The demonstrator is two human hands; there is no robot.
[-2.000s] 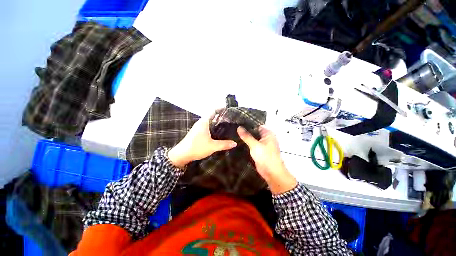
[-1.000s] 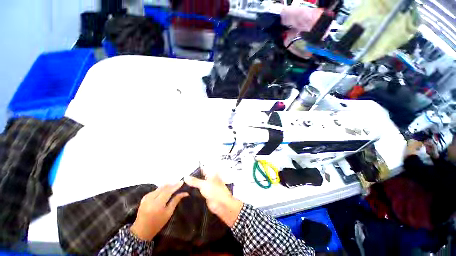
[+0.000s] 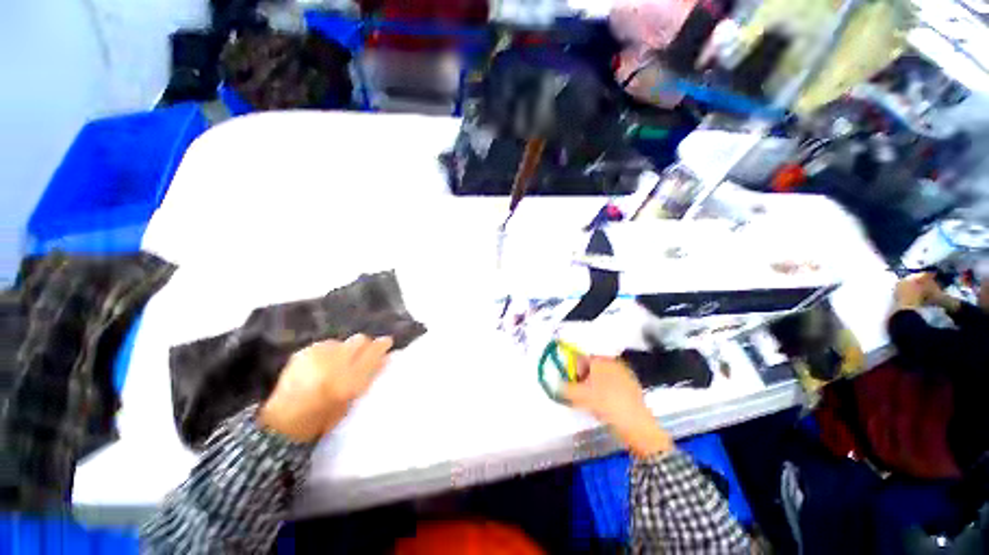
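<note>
The dark plaid garment panel [image 3: 244, 369] lies folded and slightly crumpled on the white table, left of the sewing machine. My left hand [image 3: 325, 385] rests on its right part, palm down, holding nothing that I can see. The scissors [image 3: 555, 371], with green and yellow handle loops, lie in front of the needle area. My right hand [image 3: 613, 399] has its fingers on the yellow loop and appears to grip it; the blur hides the exact hold. The scissor blades cannot be made out.
The sewing machine head [image 3: 705, 260] stands at the right, with black cut pieces [image 3: 678, 369] before it. More plaid cloth [image 3: 81, 347] hangs at the left table edge. A blue crate [image 3: 114, 173] stands behind. Another person's hands [image 3: 922, 291] show at far right.
Both hands have left the work they held together. The panel now lies flatter, farther from my body. My right hand has moved right onto the scissors; my left stays on the panel.
</note>
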